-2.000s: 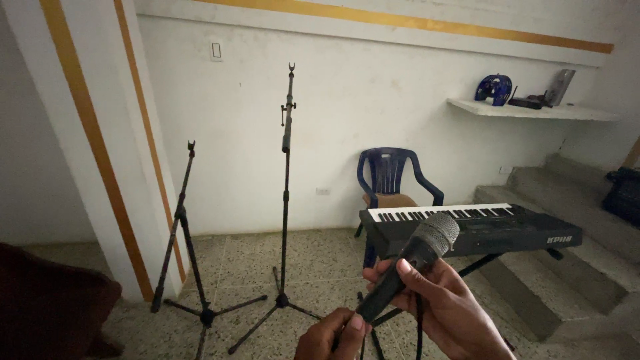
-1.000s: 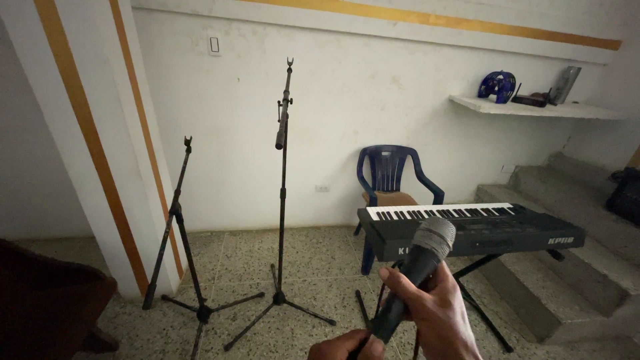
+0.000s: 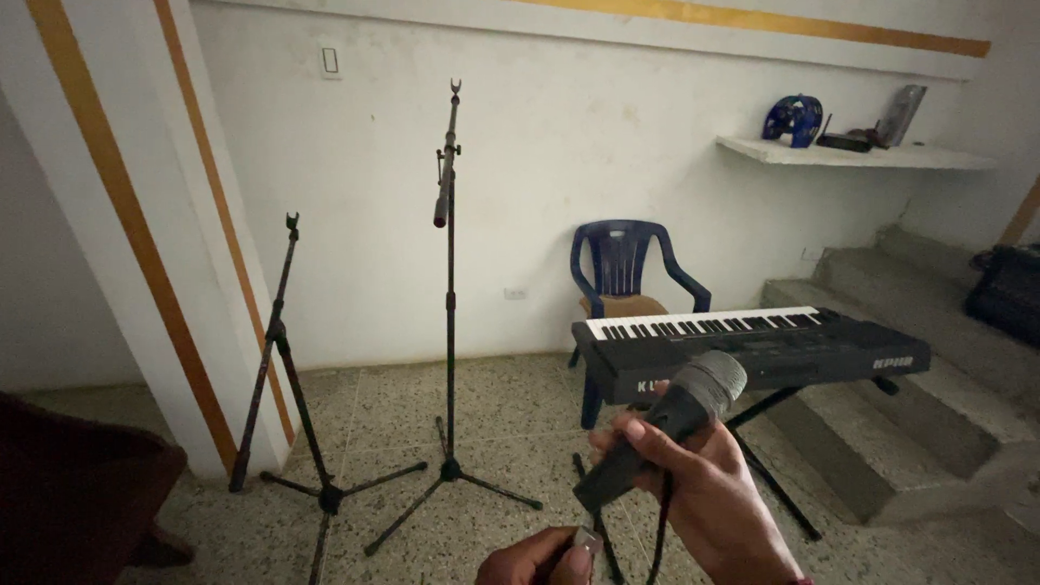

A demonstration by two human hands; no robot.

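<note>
My right hand (image 3: 691,479) is closed around the black body of a handheld microphone (image 3: 662,426), its silver mesh head tilted up to the right. Below the microphone's lower end, my left hand (image 3: 540,559) pinches a small metallic cable connector (image 3: 587,540) between thumb and finger. A gap shows between connector and microphone. A dark cable (image 3: 662,520) hangs beneath my right hand. Beyond my hands stand a tall black microphone stand (image 3: 451,325) and a shorter one (image 3: 296,398) to its left. Both have small forked tops.
An electronic keyboard (image 3: 764,357) rests on a folding stand behind the microphone, with a blue plastic chair (image 3: 617,260) at its back. Concrete steps (image 3: 861,455) rise at the right under a wall shelf (image 3: 861,154). Dark furniture (image 3: 81,479) stands at lower left, beside a striped pillar (image 3: 138,203).
My left hand was at the microphone's lower end in the earlier frames. It is now apart from it, lower, with a connector showing in its fingers.
</note>
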